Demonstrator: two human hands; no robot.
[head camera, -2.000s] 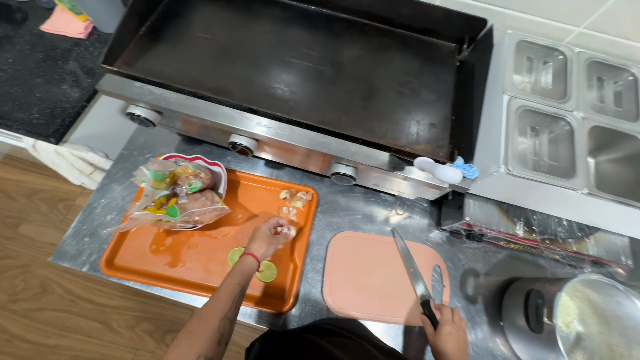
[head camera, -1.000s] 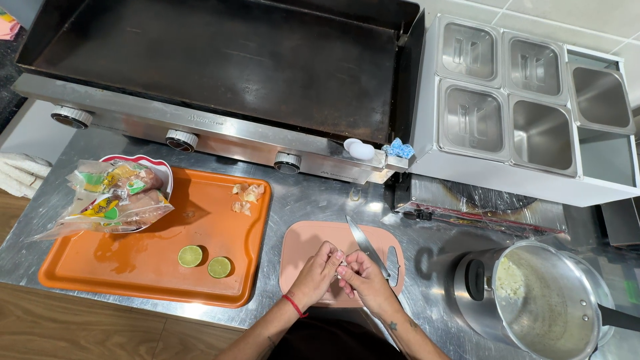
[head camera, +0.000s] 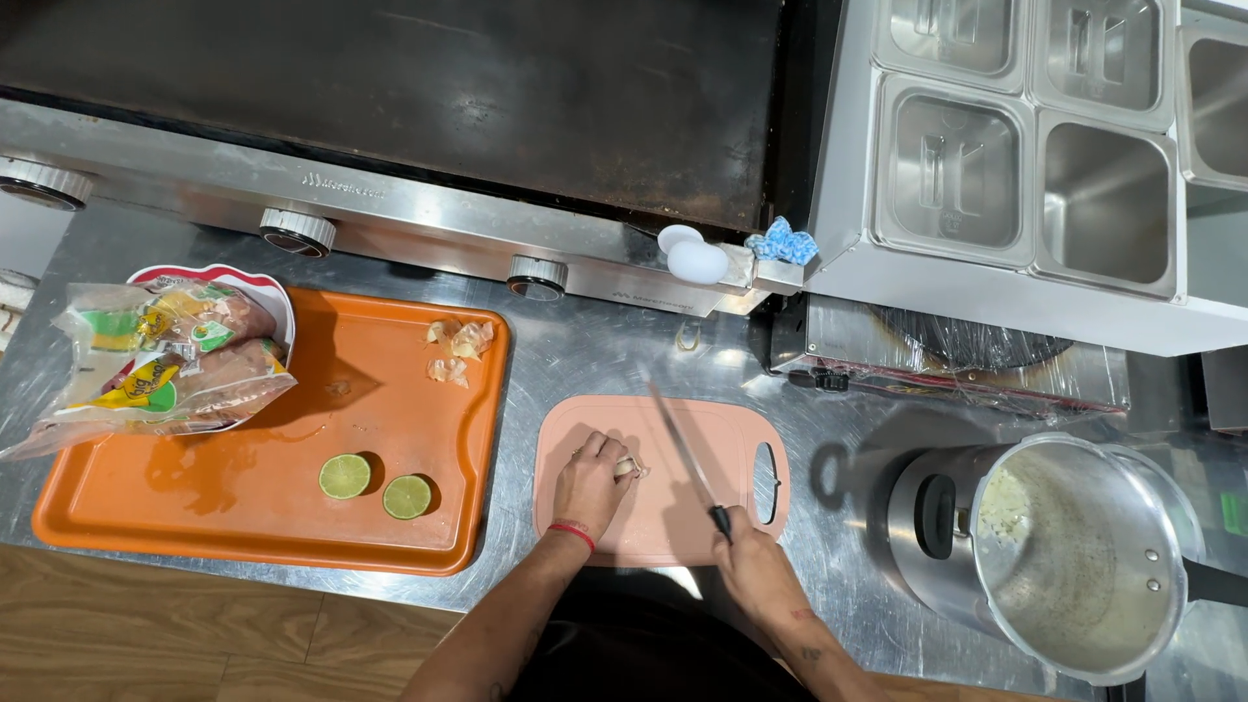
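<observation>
A small pale garlic clove (head camera: 627, 468) is pinched between the fingers of my left hand (head camera: 591, 485), over the left half of the pink cutting board (head camera: 663, 541). My right hand (head camera: 756, 565) grips the black handle of a kitchen knife (head camera: 690, 450); its blade slants up and left above the board, a little apart from the clove. To the left, an orange tray (head camera: 390, 331) bears garlic skins (head camera: 460, 341) in its upper right corner, two cut lime halves (head camera: 345, 476) and a bowl (head camera: 283, 302) with plastic-bagged meat (head camera: 224, 322).
Behind the board runs a griddle (head camera: 439, 97) with control knobs (head camera: 537, 277). Two white eggs (head camera: 696, 261) and a blue patterned cloth (head camera: 782, 242) lie at its front right corner. Steel inset pans (head camera: 1107, 200) stand at the upper right, above a plastic-wrapped burner (head camera: 965, 351). A large metal pot (head camera: 1082, 575) stands at right.
My right hand has taken hold of the knife, which lay on the board one second ago. My hands, together then, are now apart, with the clove in the left.
</observation>
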